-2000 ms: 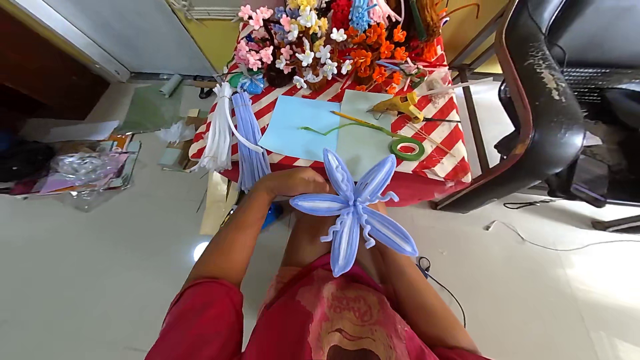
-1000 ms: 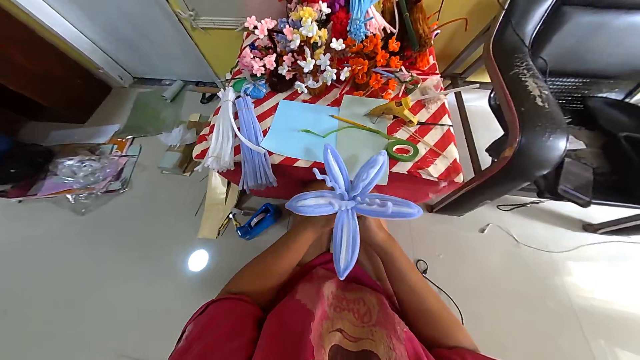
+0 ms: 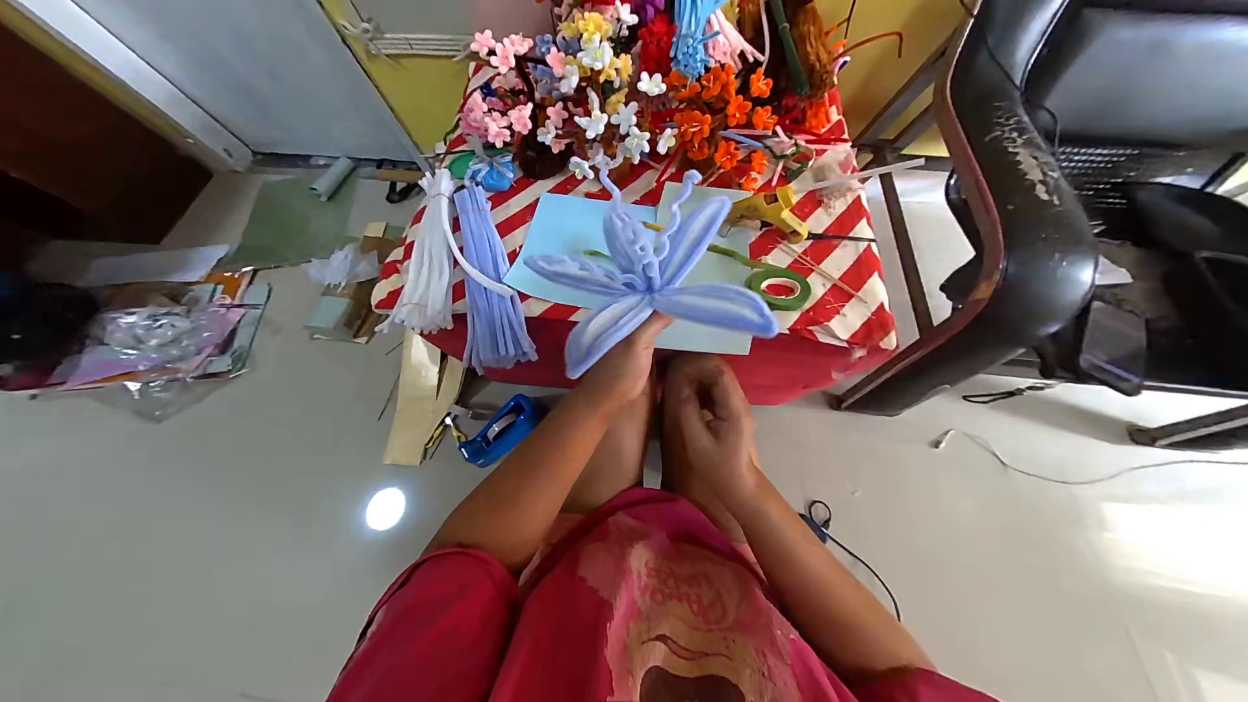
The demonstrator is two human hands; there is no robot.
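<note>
My left hand [image 3: 629,361] holds a large pipe-cleaner flower [image 3: 651,283] from below, with its blue and white petals spread and curly blue strands at its centre. The fingers are partly hidden under the petals. My right hand [image 3: 717,424] rests on my knee, its fingers curled, apart from the flower; nothing shows in it. Beyond the flower lie a light blue sheet [image 3: 546,239], a roll of green floral tape [image 3: 780,289] and a yellow glue gun [image 3: 775,210]. Bundles of white pipe cleaners [image 3: 426,263] and lilac pipe cleaners [image 3: 490,292] hang over the table's left edge.
Small pipe-cleaner flowers [image 3: 595,97] crowd the back of the table with a red-and-white striped cloth [image 3: 848,263]. A worn black armchair [image 3: 1033,224] stands at the right. On the floor are a blue tape dispenser [image 3: 502,429], packed materials [image 3: 166,331] and a cable [image 3: 1053,476].
My right hand has come away from the flower and now lies on my knee. The flower has tilted and its centre strands now point up toward the table's far side.
</note>
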